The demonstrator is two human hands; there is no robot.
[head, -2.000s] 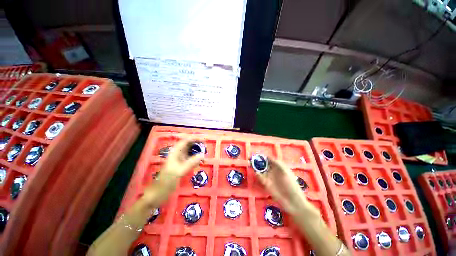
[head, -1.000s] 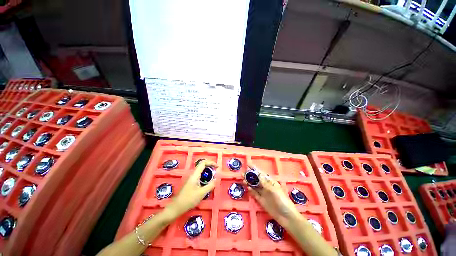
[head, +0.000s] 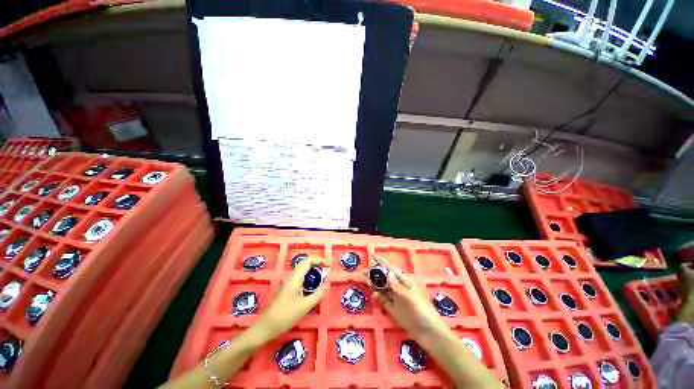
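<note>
My left hand holds a round watch head with its black dial up, between thumb and fingers. My right hand holds another watch head, black dial showing. Both hands are above the red-orange working tray, side by side and apart. Silver watch heads sit in many of its square pockets, such as one between the hands. Two pockets at its back right are empty. My hands and forearms hide some pockets.
A tall pile of stacked trays stands at left. The right-hand tray holds black-dialled watch heads. A printed sheet stands behind on a black board. A black item and white cable lie back right. Another person's arm shows far right.
Both hands, each with a watch head raised over the tray's back part earlier, are now nearer the tray's middle rows. The view has tilted up, and another person's arm has come in at far right.
</note>
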